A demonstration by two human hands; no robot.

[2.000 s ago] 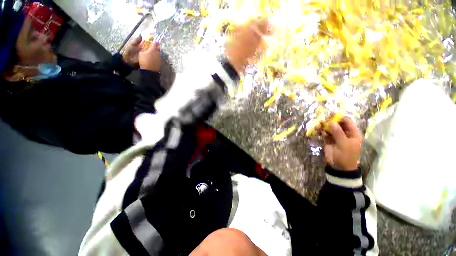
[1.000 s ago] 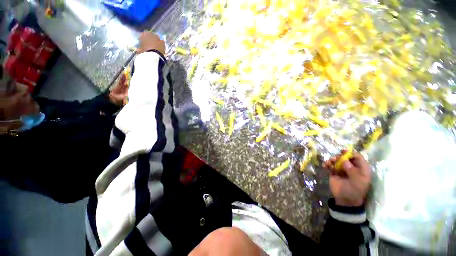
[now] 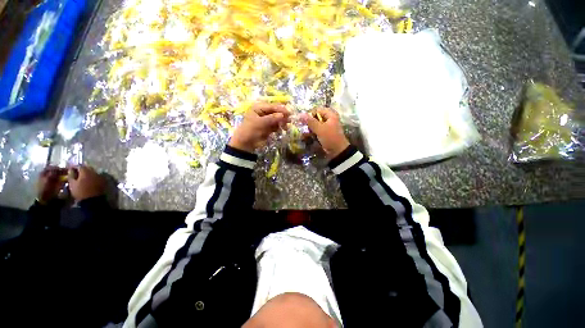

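My left hand (image 3: 258,125) and my right hand (image 3: 326,130) are close together at the near edge of a wide heap of yellow pieces in clear bags (image 3: 256,51). The fingertips of my left hand are pinched on shiny clear film (image 3: 297,119) between the hands. The fingertips of my right hand are pinched too, with a little yellow at them. Whether a yellow piece is inside the film is too small to tell. Loose yellow pieces (image 3: 274,165) lie on the table just below my hands.
A large white packet (image 3: 410,96) lies right of my hands. A clear bag of yellow pieces (image 3: 545,123) is at the far right. A whitish film clump (image 3: 146,168) lies left. A blue tray (image 3: 40,54) is far left, near another person's hands (image 3: 70,184). The speckled table (image 3: 436,189) ends before me.
My left hand has come back from the far left to beside my right hand. The view has turned, so the right-hand bag and whole white packet now show.
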